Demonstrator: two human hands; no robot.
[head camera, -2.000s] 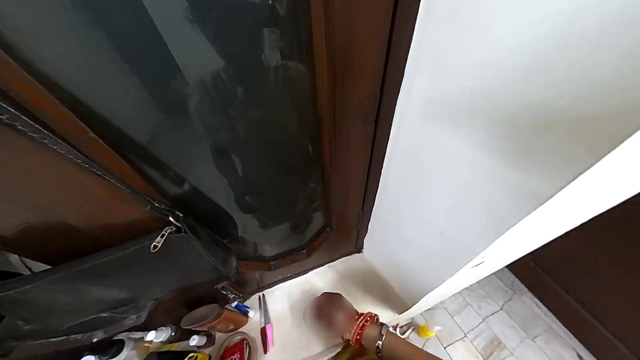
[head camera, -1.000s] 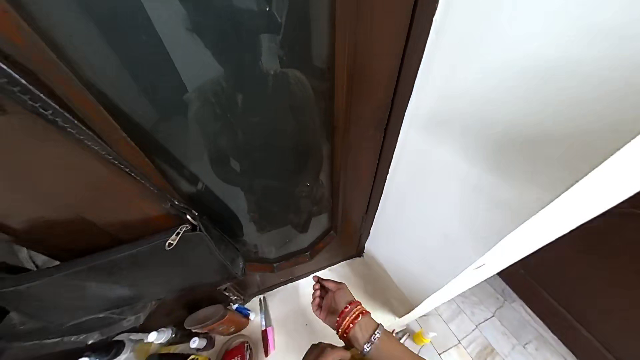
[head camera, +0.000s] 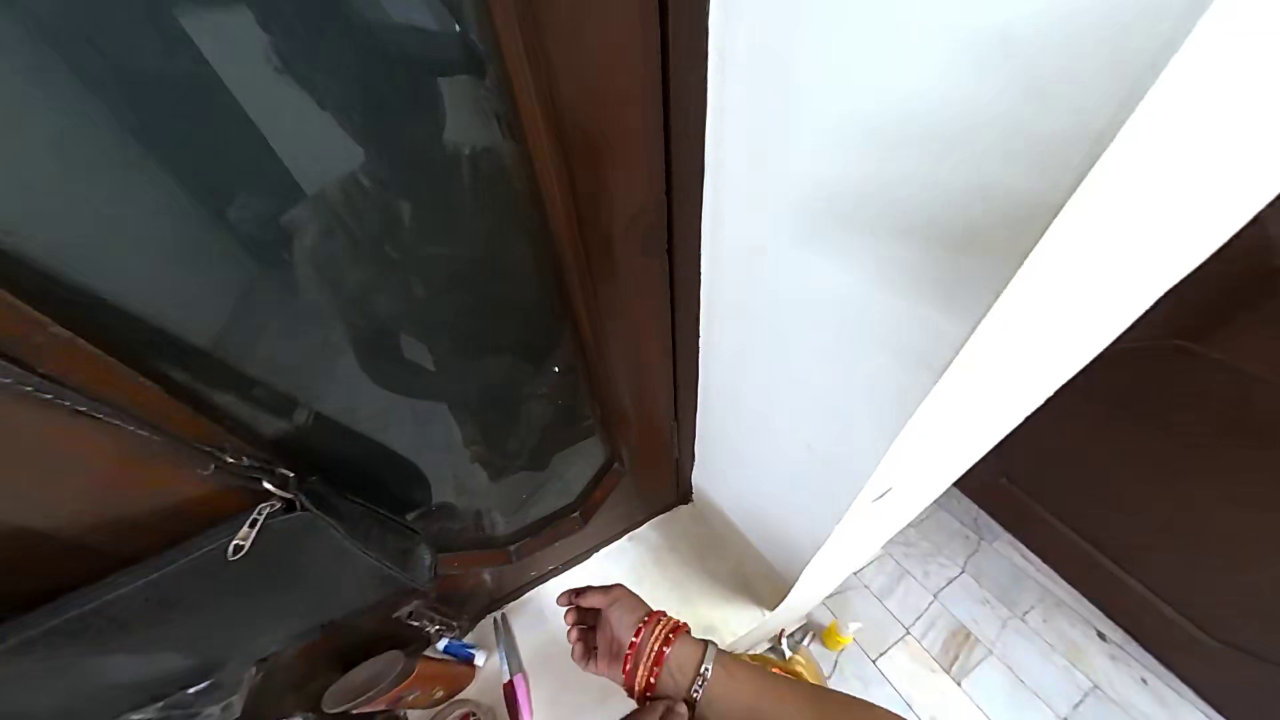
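Observation:
My right hand (head camera: 605, 632) reaches in from the lower right, palm turned toward me, fingers loosely curled and holding nothing. Red and gold bangles (head camera: 657, 655) circle its wrist, with a metal bracelet (head camera: 704, 672) farther up the forearm. Only the fingertips of my left hand (head camera: 660, 709) show at the bottom edge, against the right wrist between bangles and bracelet; whether they pinch anything is hidden. Left of the right hand, scissors with pink handles (head camera: 515, 680) lie on a pale ledge (head camera: 560, 660). A blue and white tube (head camera: 461, 652) lies near a brown cylindrical container (head camera: 398, 682).
A brown wooden door with a dark glass panel (head camera: 400, 300) rises behind the ledge. A black bag (head camera: 200, 600) with a zip hangs at left. A white wall (head camera: 840, 250) stands at right, beside a tiled floor (head camera: 960, 610) and a small yellow object (head camera: 838, 635).
My right hand, blurred two seconds ago, shows clearly, its palm turned more toward me. My left hand has come in from the bottom edge to the right wrist.

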